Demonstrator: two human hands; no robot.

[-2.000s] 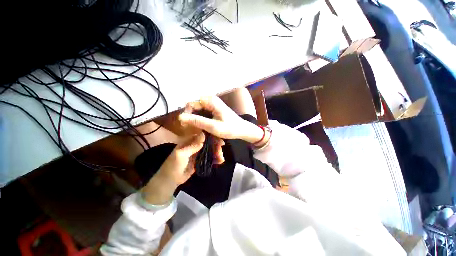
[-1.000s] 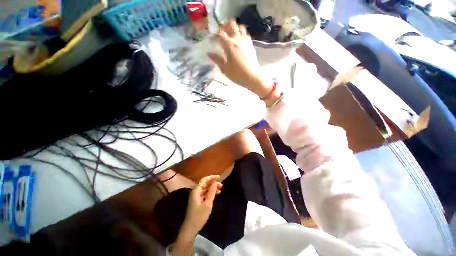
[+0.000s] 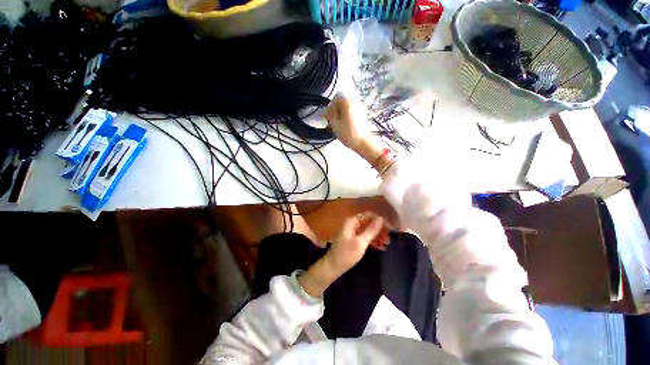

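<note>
A large pile of black cables (image 3: pixel 214 71) lies on the white table, with loose strands looping towards its front edge. My right hand (image 3: pixel 346 122) is at the pile's right end, fingers curled against the cable coil; whether it grips a cable is hidden. My left hand (image 3: pixel 356 239) is above my lap, fingers loosely bent, with nothing visible in it. Thin black twist ties (image 3: pixel 395 121) lie scattered just right of my right hand. A pale basket (image 3: pixel 474 82) with dark bundles inside stands at the back right.
Blue and white retail packs (image 3: pixel 110 167) lie at the table's left front. A yellow-rimmed container (image 3: pixel 214 13), blue basket (image 3: pixel 363 10) and red box (image 3: pixel 425 21) stand behind. A cardboard box (image 3: pixel 570 246) is at right, a red stool (image 3: pixel 93 310) at lower left.
The bundle earlier held between both hands is gone from them. My right hand reached out over the table near the basket, then came back left to the cable pile. The view has turned left.
</note>
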